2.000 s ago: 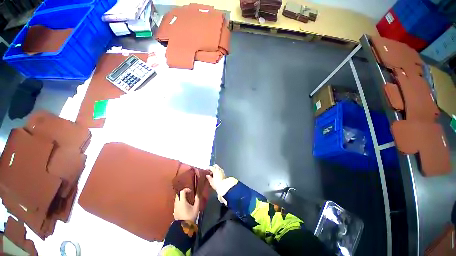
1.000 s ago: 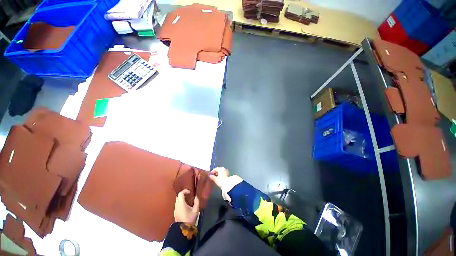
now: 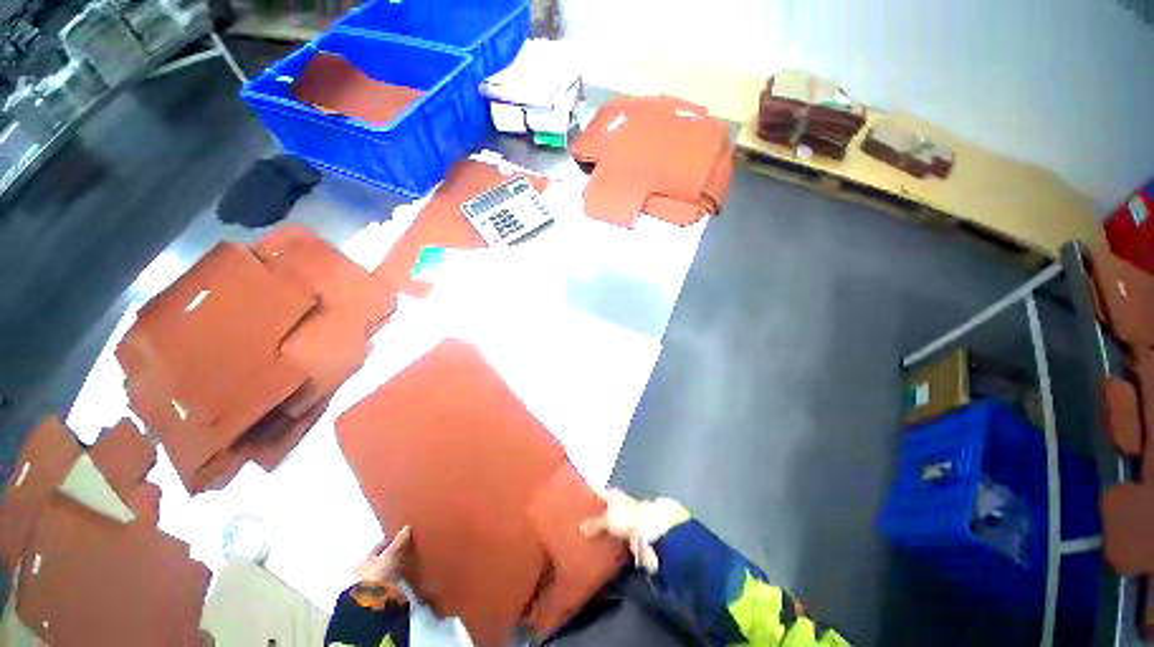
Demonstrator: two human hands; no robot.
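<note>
A stack of rust-brown cut panels lies on the white-covered table in front of me. Its near end reaches the table edge by my body. My left hand is at the stack's left near edge, with the thumb along the side. My right hand holds the right near corner of the stack, with the fingers partly hidden. The stack's lowest part is blurred and cut off near the picture's bottom.
More brown panel stacks lie at the left. A calculator, a further stack, papers and blue crates are at the back. A tape roll is near left. Tied bundles rest on a low platform. A blue crate stands right.
The view has swung left. The panels' folded-back near end is laid flatter, and the stack sits turned. My left hand has moved from the near end to the stack's left side.
</note>
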